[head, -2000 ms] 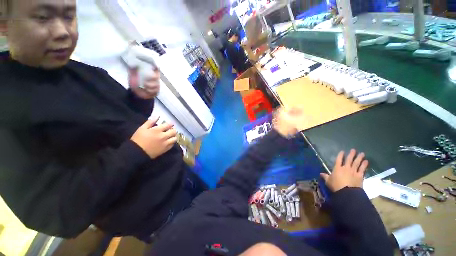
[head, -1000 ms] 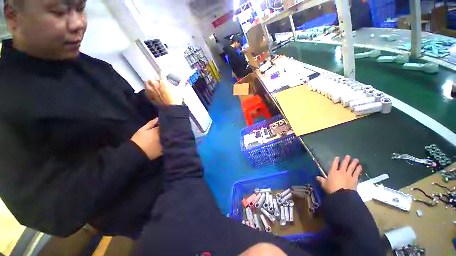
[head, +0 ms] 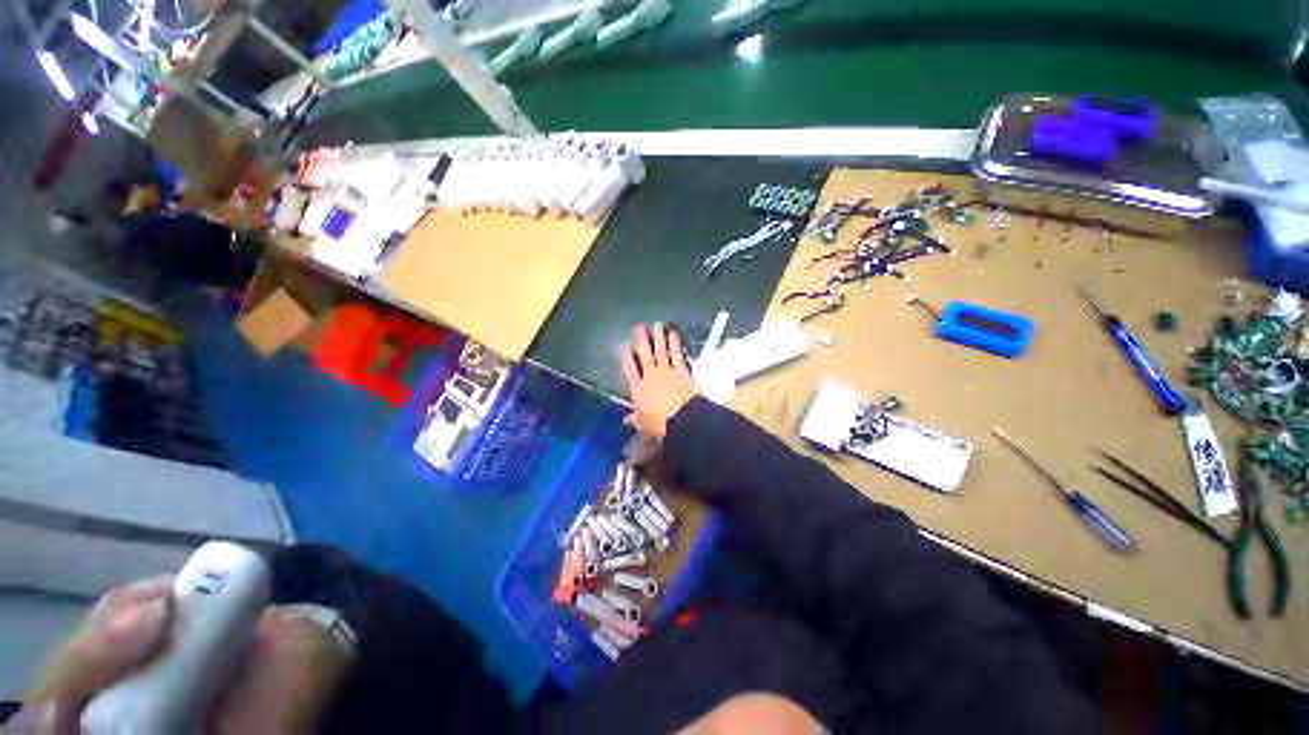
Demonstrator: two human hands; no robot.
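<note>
A white handheld device (head: 208,603) is at the lower left. My left hand (head: 287,668) is blurred and closed around it, and the frame's bottom edge cuts the view there. My right hand (head: 658,381) lies palm down, fingers spread and empty, at the near edge of the dark mat (head: 617,295). Just right of its fingers are white cover parts (head: 768,352). A white open shell (head: 919,451) with a small dark cluster of parts in it lies further right on the cardboard.
Blue crate (head: 520,574) holds grey and reddish handles below the bench. White units (head: 538,175) stand in a row at the back. A blue rectangular part (head: 985,329), screwdriver (head: 1098,517), tweezers (head: 1163,495), green-handled pliers (head: 1258,563), blue pen-like tool (head: 1141,359) and board pile (head: 1256,373) lie right.
The view has swung right over the bench, and the facing person's face has left the picture. My left hand with the device is now at the lower left. My right hand stays at the mat edge.
</note>
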